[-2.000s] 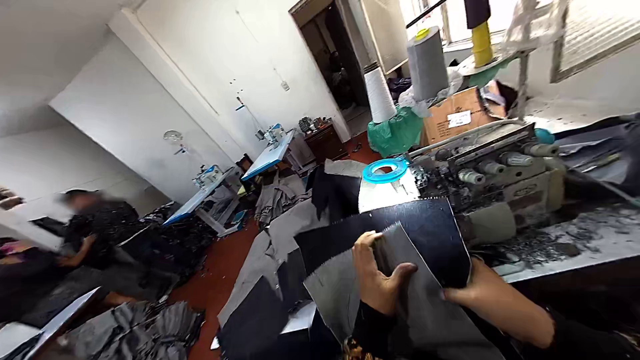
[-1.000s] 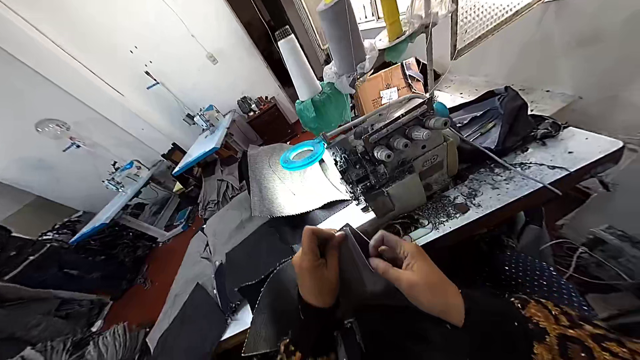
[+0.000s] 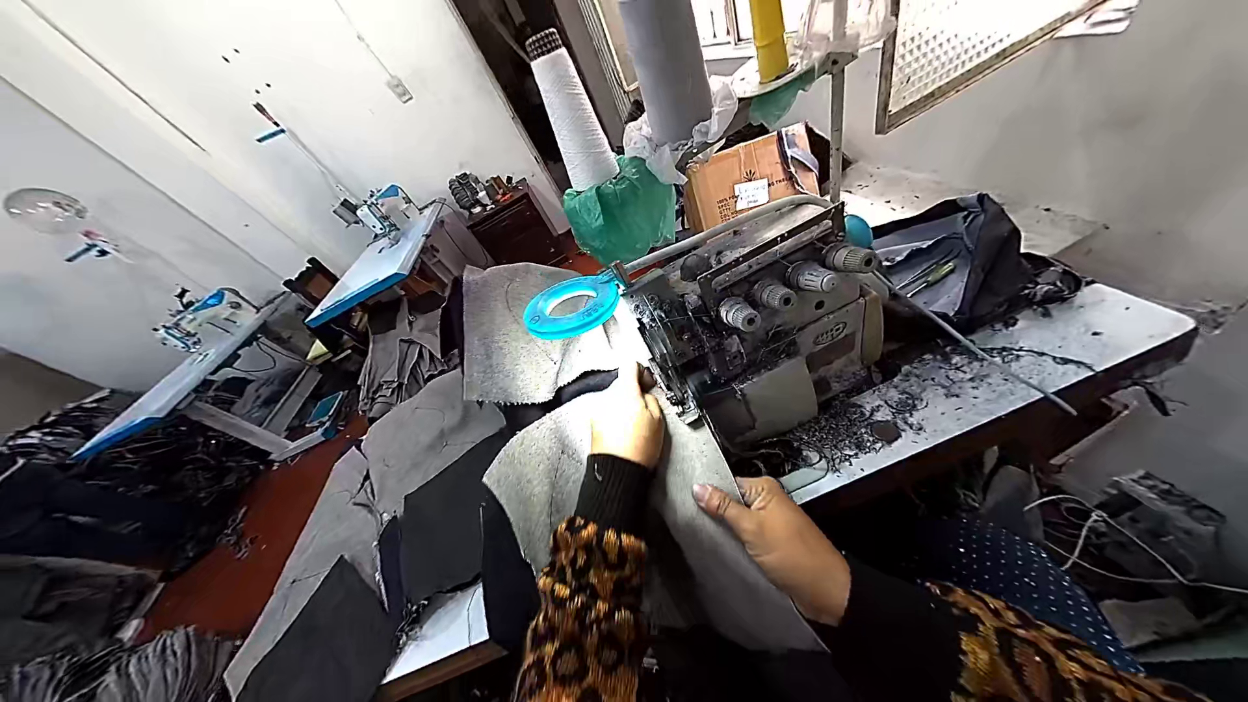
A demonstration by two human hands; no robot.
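A grey fabric panel (image 3: 697,526) lies under both hands, its upper end at the front of an overlock sewing machine (image 3: 780,322). My left hand (image 3: 627,419) presses on the panel close to the needle area, fingers pointing toward the machine; its fingertips are washed out by bright light. My right hand (image 3: 780,541) pinches the panel's right edge between thumb and fingers, nearer my body. A blue ring-shaped magnifier or lamp (image 3: 572,306) sits left of the machine head, over another grey fabric piece (image 3: 497,336). The needle and presser foot cannot be made out.
More cut fabric pieces (image 3: 444,536) spread over the left of the table. Lint and thread scraps (image 3: 858,429) cover the table right of the machine. Thread cones (image 3: 575,112) and a cardboard box (image 3: 746,180) stand behind. A metal rod (image 3: 975,351) slants over the right side.
The fabric held up in both hands before is now laid at the machine. My left hand has moved up to the needle area; my right hand holds the edge lower down. The view has shifted.
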